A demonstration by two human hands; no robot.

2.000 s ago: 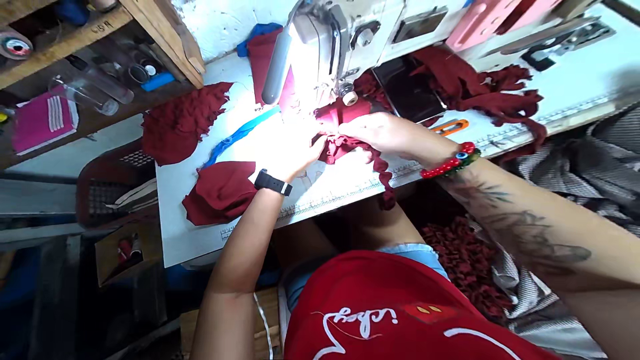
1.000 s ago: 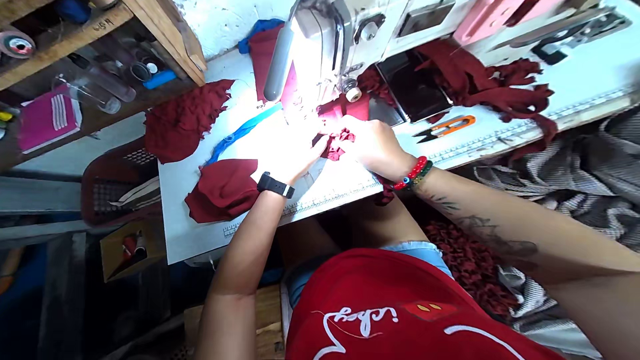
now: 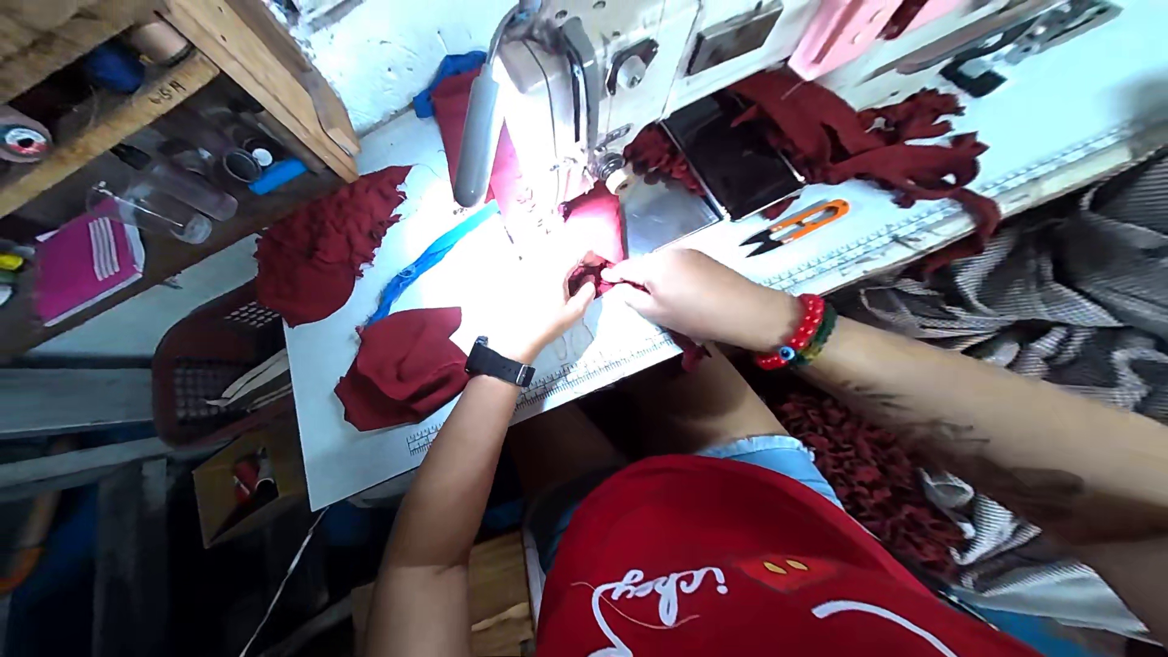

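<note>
Under the lit head of a sewing machine (image 3: 630,68), my left hand (image 3: 547,315) and my right hand (image 3: 680,292) pinch one strip of dark red fabric (image 3: 598,224) between their fingertips. Its upper part lies close to the presser foot area, and a gathered end hangs past the table edge below my right wrist. Glare washes out part of my left hand. Orange-handled thread snips (image 3: 803,225) lie to the right of my right hand. Left of my left hand are a folded dark red cloth (image 3: 401,370) and a blue fabric strip (image 3: 429,260).
A ruffled red piece (image 3: 328,246) lies at the table's left side. Red strips (image 3: 849,137) and a dark phone-like slab (image 3: 735,160) are at right. A wooden shelf (image 3: 265,82) stands at upper left. Striped fabric (image 3: 1031,283) and red ruffles (image 3: 876,484) sit below the table's right edge.
The snips, partly hidden behind my right hand two seconds ago, now show fully. Both hands stay near the needle area, and the fabric between them has shifted and bunched differently.
</note>
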